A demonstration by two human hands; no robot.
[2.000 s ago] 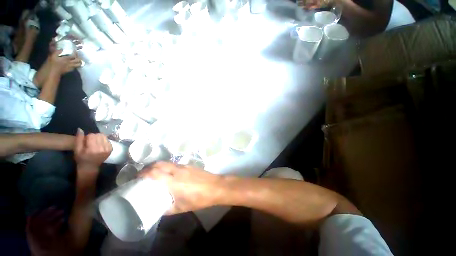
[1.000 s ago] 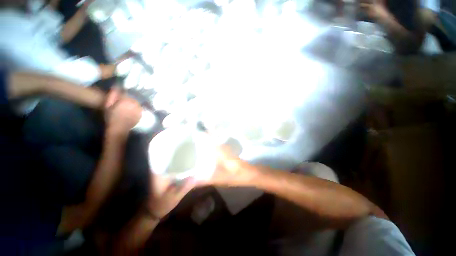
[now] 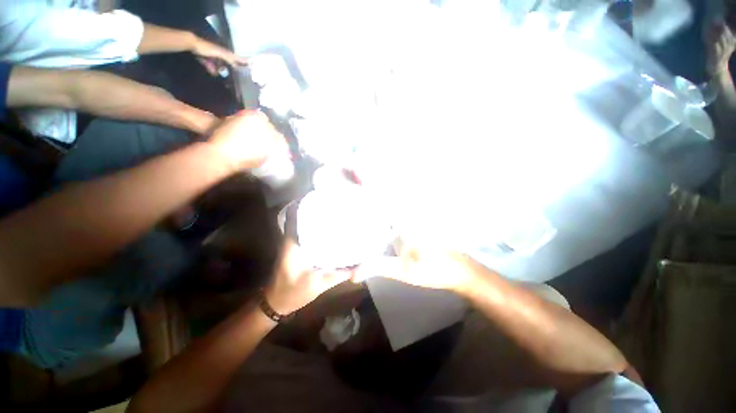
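Observation:
A white cup [image 3: 335, 226], almost blown out by glare, is between my two hands at the table's near edge. My left hand [image 3: 307, 282], with a dark bracelet on the wrist, holds it from below and the left. My right hand [image 3: 428, 262] is at its lower right side, its fingers washed out by glare. Whether a clear bag is around the cup cannot be told.
The white-topped table [image 3: 597, 202] glares. Another person's hand [image 3: 246, 141] reaches close on the left. Clear-looking cups [image 3: 654, 113] stand at the upper right. Brown cartons [image 3: 698, 323] are at the right; a crumpled whitish scrap [image 3: 340, 327] lies below the table corner.
My left hand, out of sight two seconds ago, has joined my right hand at the cup. The cup has moved from the lower left to the table edge. Another person's arm has come in from the left.

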